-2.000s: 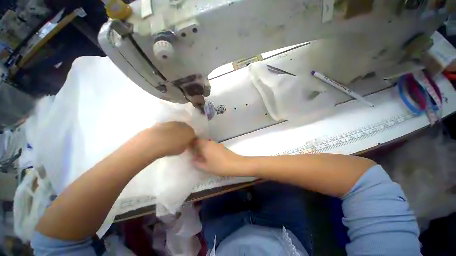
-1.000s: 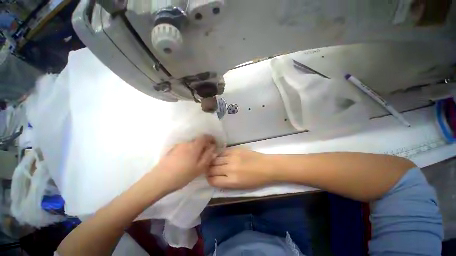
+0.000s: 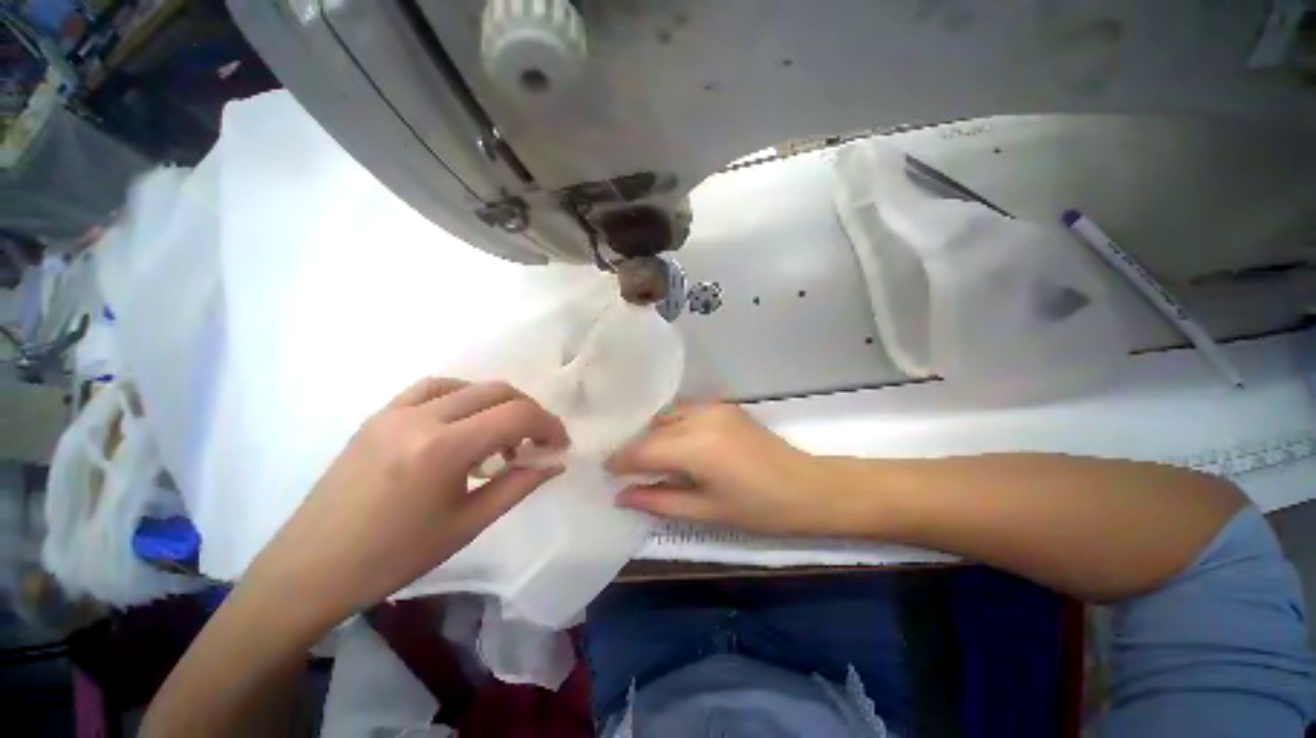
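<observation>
Sheer white fabric [image 3: 613, 378] runs from under the sewing foot toward me and hangs over the table's front edge. My left hand [image 3: 469, 454] pinches its folded edge between thumb and fingers, left of and in front of the foot. My right hand [image 3: 707, 469] holds the fabric between thumb and fingers just to the right, with a small gap between the hands. The brownish ridged cylinder [image 3: 644, 280] sits at the sewing foot above the fabric's far end. The needle tip is hidden.
The machine head [image 3: 866, 65] spans the top. A sheer cut piece [image 3: 960, 274] lies on the bed at right, with dark pointed snips or tweezers [image 3: 955, 185] and a white marking pen [image 3: 1155, 296] nearby. A printed scale [image 3: 1270, 457] runs along the front. More white fabric lies at left.
The view has moved closer and shifted. My hands, close together before, are now slightly apart, and the fabric between them and the foot shows as an open, rounded fold.
</observation>
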